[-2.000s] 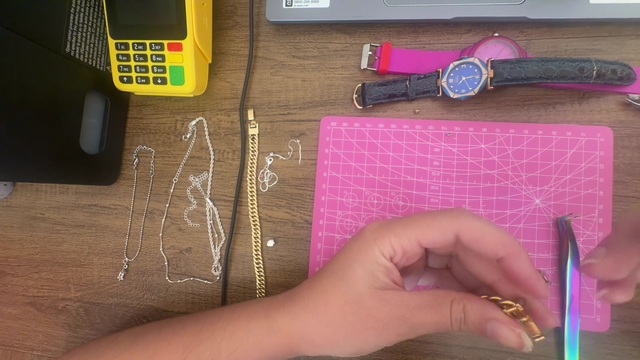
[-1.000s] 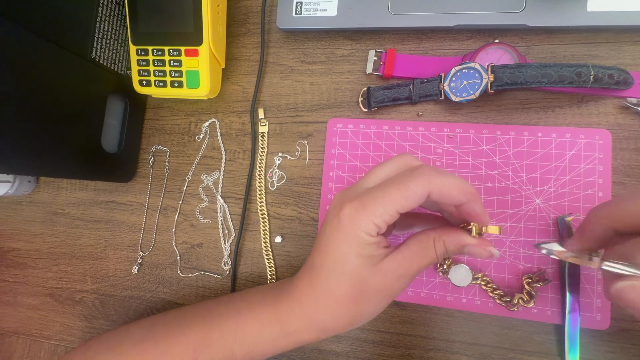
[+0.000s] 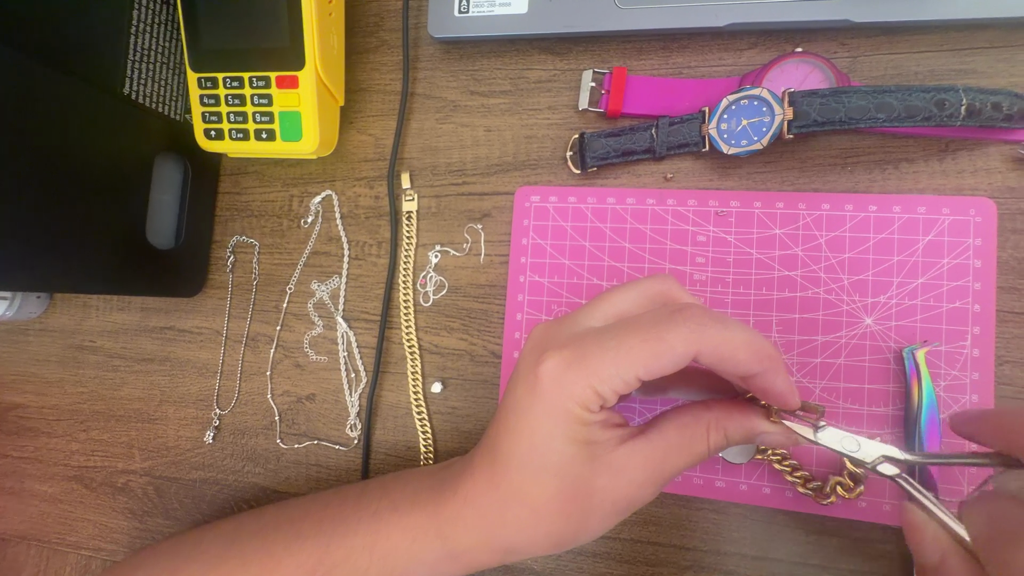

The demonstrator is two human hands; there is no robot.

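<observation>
My left hand point(image 3: 632, 424) pinches the clasp end of a gold-coloured curb-chain bracelet point(image 3: 808, 480) between thumb and forefinger, over a pink cutting mat point(image 3: 624, 240). A pale round plate on the bracelet shows below the thumb, and the chain hangs in a curve to the right. At the lower right edge my right hand point(image 3: 968, 488), partly out of view, holds small metal scissors or pliers point(image 3: 856, 448) by their handles. Their tips meet the clasp at my left fingertips; the exact contact is hidden. Iridescent tweezers point(image 3: 924, 400) lie on the mat, partly behind the tool.
Silver-coloured necklaces point(image 3: 344, 320), a gold-coloured chain bracelet point(image 3: 410, 344) and a black cable point(image 3: 392, 200) lie left of the mat. Behind it are a blue-dial watch point(image 3: 746, 120), a pink watch point(image 3: 680, 94) and a laptop edge point(image 3: 720, 20). A yellow card terminal point(image 3: 320, 120) stands upper left.
The metal tool in my right hand has moved left to the clasp in my left fingers. Two seconds ago the right hand was near the tweezers, with no such tool visible.
</observation>
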